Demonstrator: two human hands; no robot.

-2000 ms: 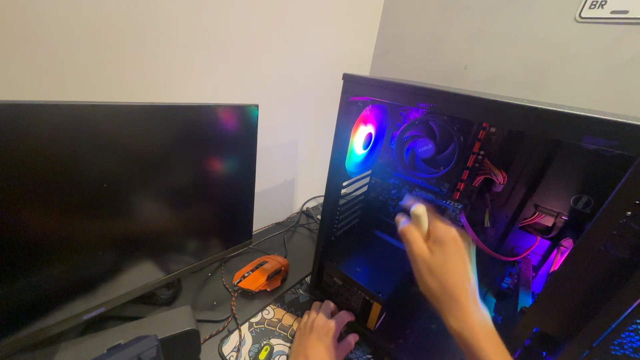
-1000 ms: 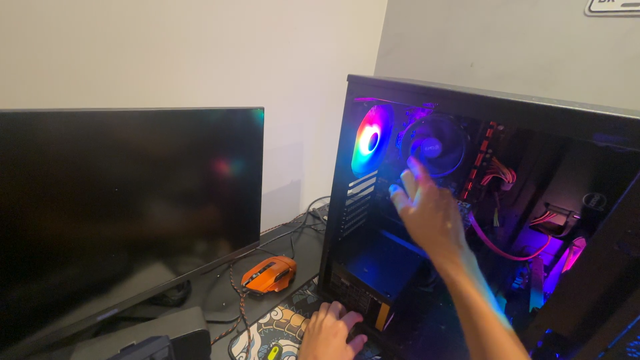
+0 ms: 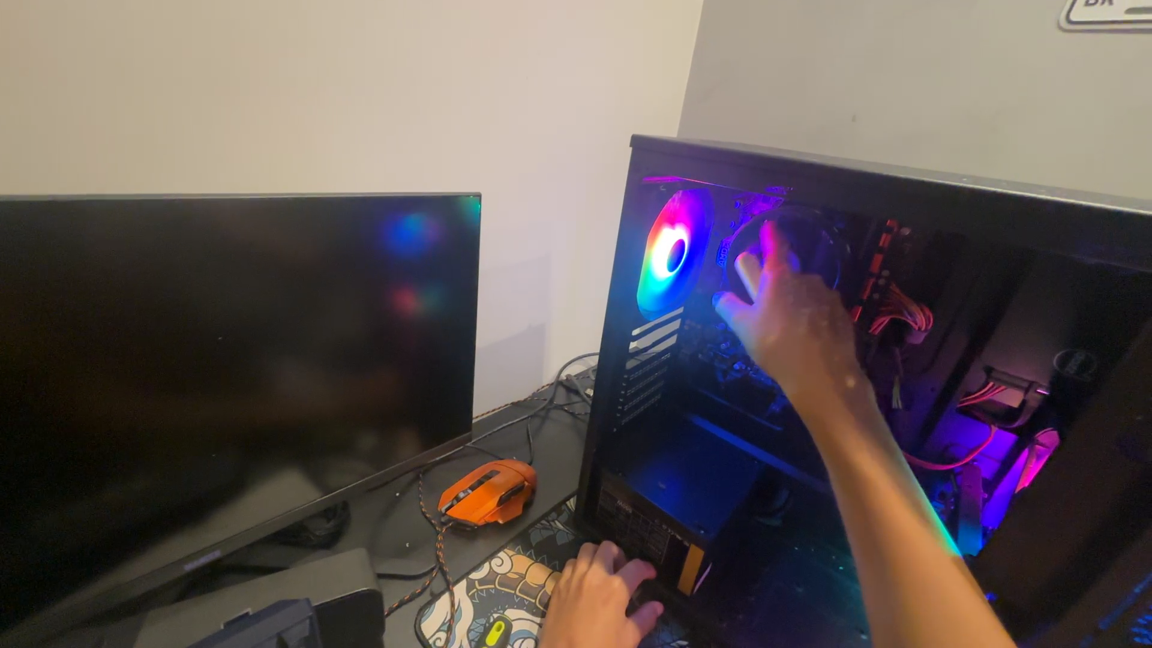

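Observation:
A black desktop computer case (image 3: 891, 180) stands with its side uncovered and its inside lit in colours. My right hand (image 3: 792, 315) reaches into it, fingers spread in front of the round CPU cooler fan (image 3: 823, 234), which it partly hides; whether the fingertips touch the fan cannot be told. No object shows in that hand. A rainbow-lit case fan (image 3: 670, 256) glows to its left. My left hand (image 3: 598, 594) rests with bent fingers at the lower front edge of the case, beside the power supply (image 3: 643, 522), over the patterned mouse pad (image 3: 517, 576), seemingly holding nothing.
A dark monitor (image 3: 234, 360) stands on the left. Between monitor and case lie an orange wired mouse (image 3: 489, 492) and tangled cables (image 3: 567, 387). A grey box-like object (image 3: 342, 585) sits at the bottom. Inside the case hang bundled wires (image 3: 904, 315) and a red cable (image 3: 963, 461).
My right hand has moved up, from below the cooler fan to in front of it. The white object seen at its fingers two seconds ago cannot be made out now. My left hand has stayed low at the case.

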